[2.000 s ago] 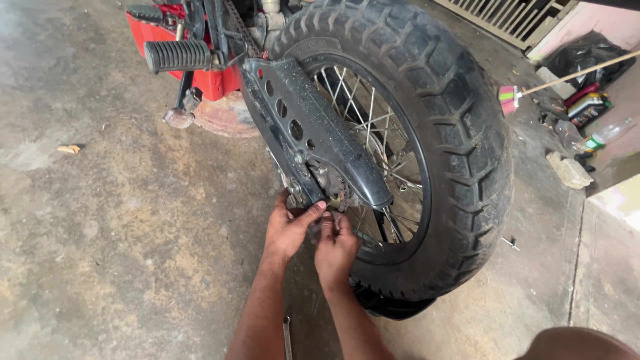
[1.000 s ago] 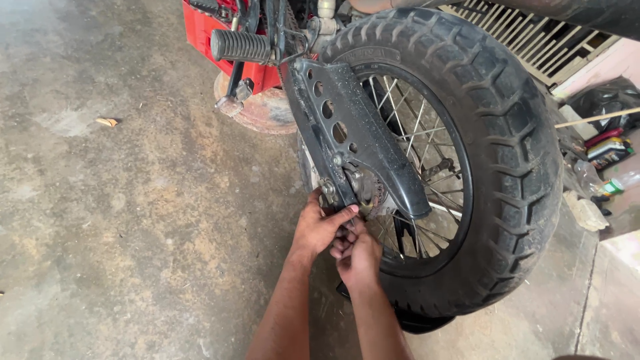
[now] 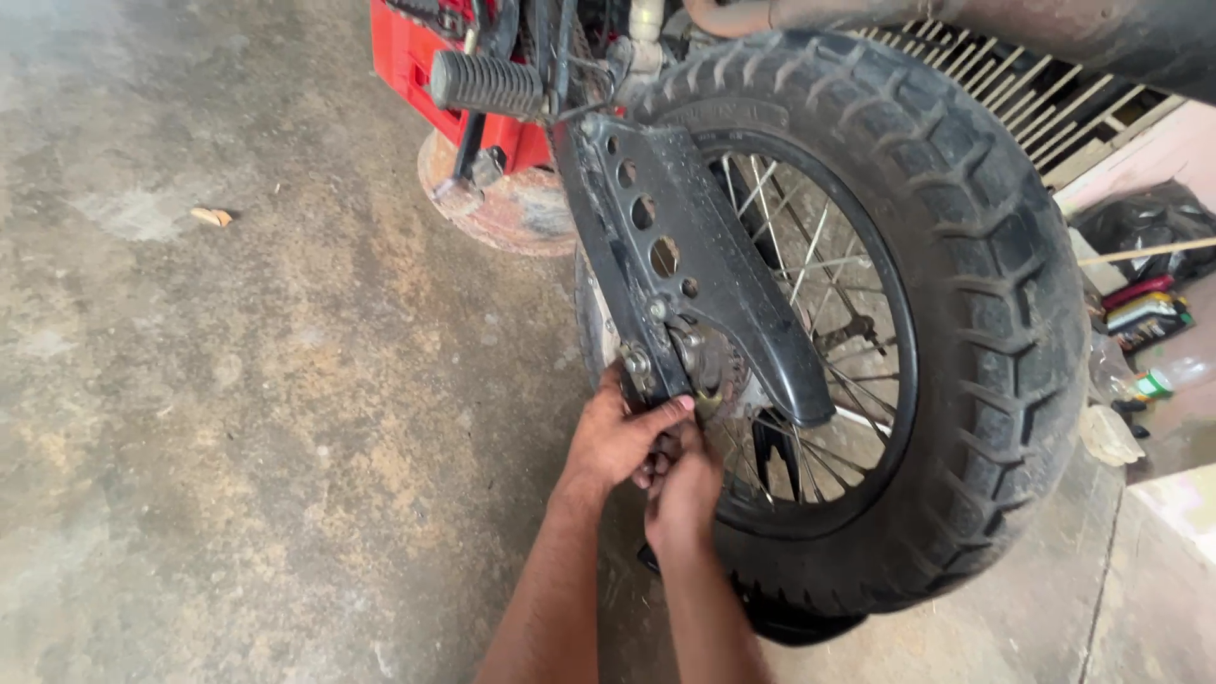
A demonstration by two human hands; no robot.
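A motorcycle's rear wheel with a knobbly black tyre [image 3: 988, 285] fills the right half of the view. Along its near side runs a black chain guard [image 3: 722, 256] with round holes, beside the swingarm [image 3: 608, 247]. My left hand [image 3: 617, 432] is at the swingarm's rear end, its thumb on the tip and its fingers by the axle nut [image 3: 636, 361]. Close against it, my right hand [image 3: 686, 484] has its fingers curled just below the swingarm end. Whether a small part is between those fingers cannot be told. The rear sprocket [image 3: 736, 375] shows partly behind the guard.
A ribbed rubber footpeg [image 3: 486, 84] sticks out at upper left, above a red crate [image 3: 404, 57]. An exhaust pipe [image 3: 855, 13] crosses the top. Bottles [image 3: 1148, 318] and a black plastic bag [image 3: 1149, 228] lie at right by the wall. A dry leaf [image 3: 211, 217] is on the concrete floor.
The view has shifted, so the motorcycle sits differently in it. Both hands stay together at the swingarm's rear end, with no other plain change.
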